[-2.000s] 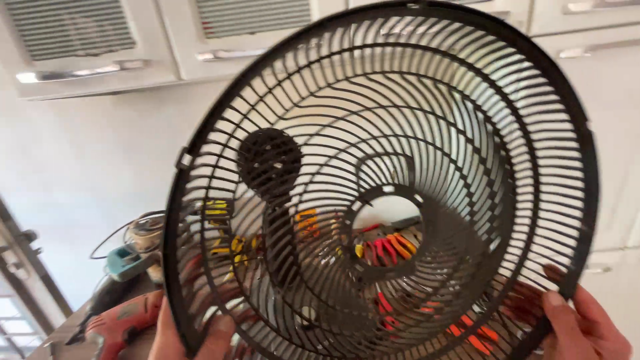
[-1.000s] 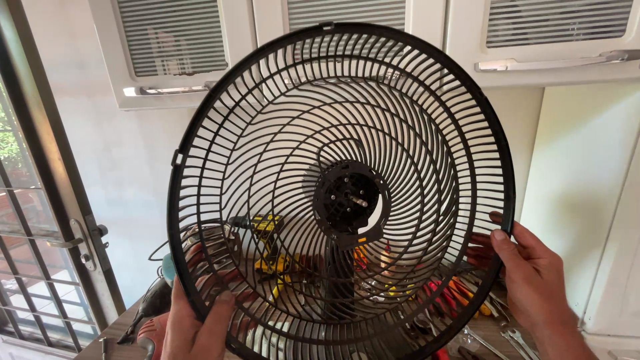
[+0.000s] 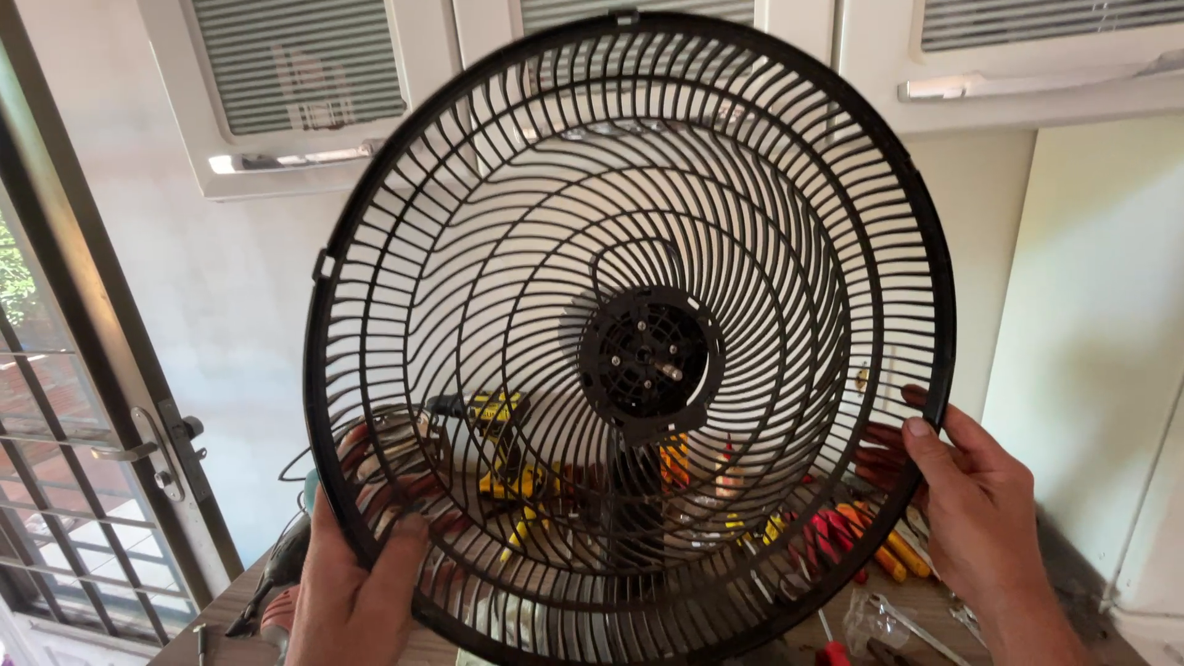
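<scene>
A round black plastic fan grille (image 3: 504, 277) with spiral ribs is held upright before me. My left hand (image 3: 361, 573) grips its rim at the lower left, fingers behind the ribs. At the lower right my right hand (image 3: 980, 499) holds the rim, thumb in front. Through the grille's central ring shows the black fan motor housing (image 3: 638, 356), with several screws and a metal shaft (image 3: 668, 370). The fan's dark stand (image 3: 635, 490) rises behind the ribs. Whether the ring touches the housing, I cannot tell.
Behind the grille, a yellow and black cordless drill (image 3: 495, 407), pliers with orange handles (image 3: 897, 550), a screwdriver with a red handle (image 3: 832, 652) and wrenches (image 3: 916, 634) lie on a wooden table (image 3: 222, 610). White cabinets (image 3: 416, 176) hang above; a barred door (image 3: 102, 370) is at left.
The grille has moved in front of the fan, so that the motor housing now shows through its central ring; two seconds ago the housing showed left of the ring. Both hands still hold the rim.
</scene>
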